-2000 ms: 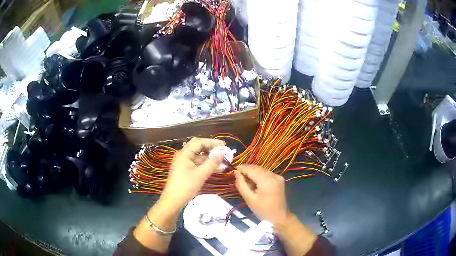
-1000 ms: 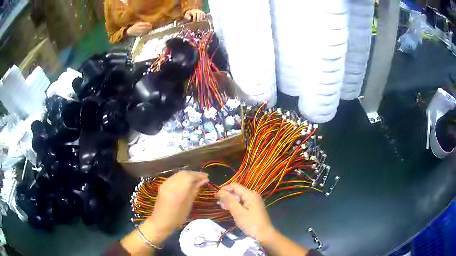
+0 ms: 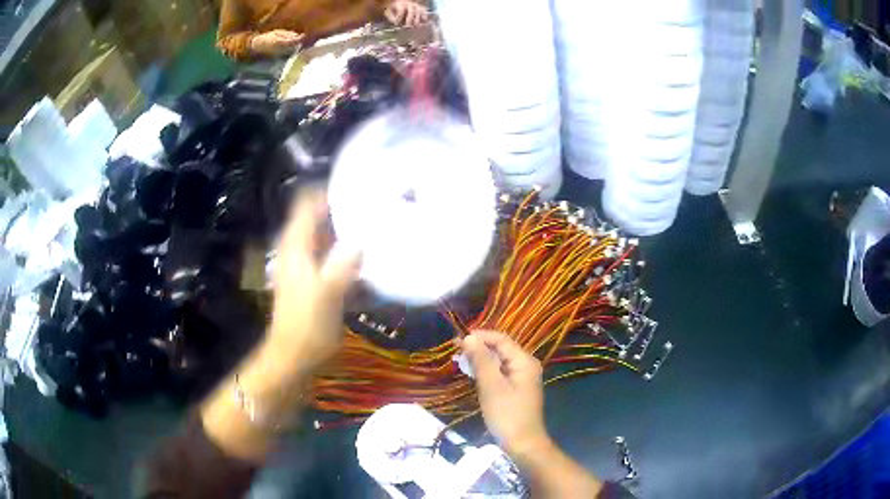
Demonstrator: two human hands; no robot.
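My left hand (image 3: 317, 278), blurred, holds a white round housing (image 3: 415, 210) by its left side, raised over the carton and the wires. My right hand (image 3: 503, 375) pinches thin dark red wires and a small white round piece (image 3: 465, 364) just below the housing. A bundle of orange, yellow and red wires (image 3: 532, 283) lies under and behind my hands. A white bracket base with a round part (image 3: 400, 443) lies on the bench at the bottom centre, with a wire on it.
A heap of black inner shells (image 3: 127, 263) is at the left, with white plastic pieces (image 3: 44, 146) beyond. Tall stacks of white housings (image 3: 654, 107) stand beside a white post (image 3: 771, 117). A finished unit (image 3: 869, 258) is at the right edge. Another person's hands (image 3: 405, 12) are at the top.
My left hand has moved up from the wires and now holds a white round housing. My right hand stays low, pinching wires and the small white piece.
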